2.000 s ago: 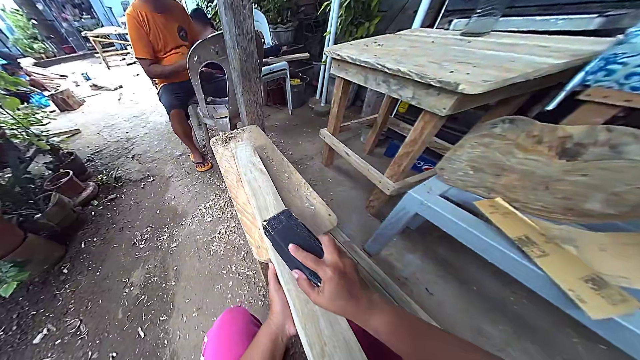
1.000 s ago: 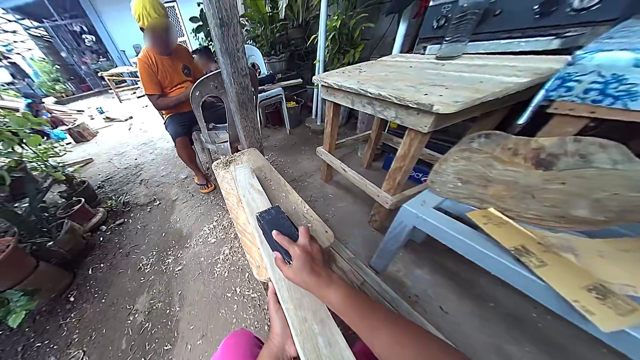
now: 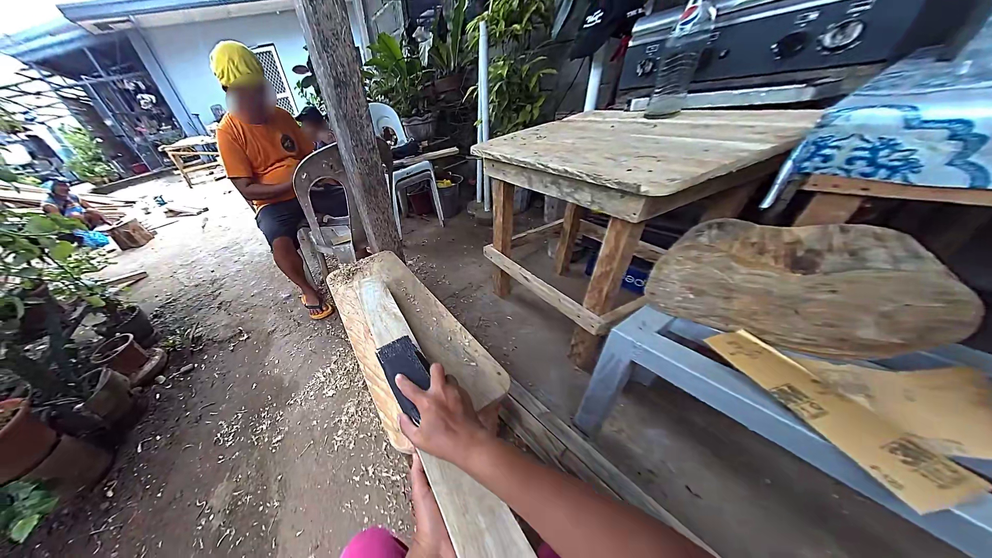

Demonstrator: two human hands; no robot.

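A long pale wooden board (image 3: pixel 465 496) runs away from me, its far part lying on a wooden block with rounded corners (image 3: pixel 457 349). My right hand (image 3: pixel 449 418) grips a black sanding block (image 3: pixel 401 372), which rests on the board's upper face. Below it, my left hand (image 3: pixel 428 511) holds the board's left edge from the side and underneath; part of that hand is hidden by the board. Wood shavings (image 3: pixel 353 270) lie at the far end of the block and on the ground around it.
Right of me stand a rough wooden table (image 3: pixel 643 151) with a bottle (image 3: pixel 678 70), and a grey bench (image 3: pixel 697 387) bearing a wood slab (image 3: pixel 814 287) and sandpaper sheets (image 3: pixel 852 418). A post (image 3: pixel 353 116), a seated person (image 3: pixel 267 155) and potted plants (image 3: pixel 120 356) are nearby.
Over the last two seconds my right hand has moved the sanding block along the board toward its far end. My left hand still holds the board. The view has tilted up somewhat.
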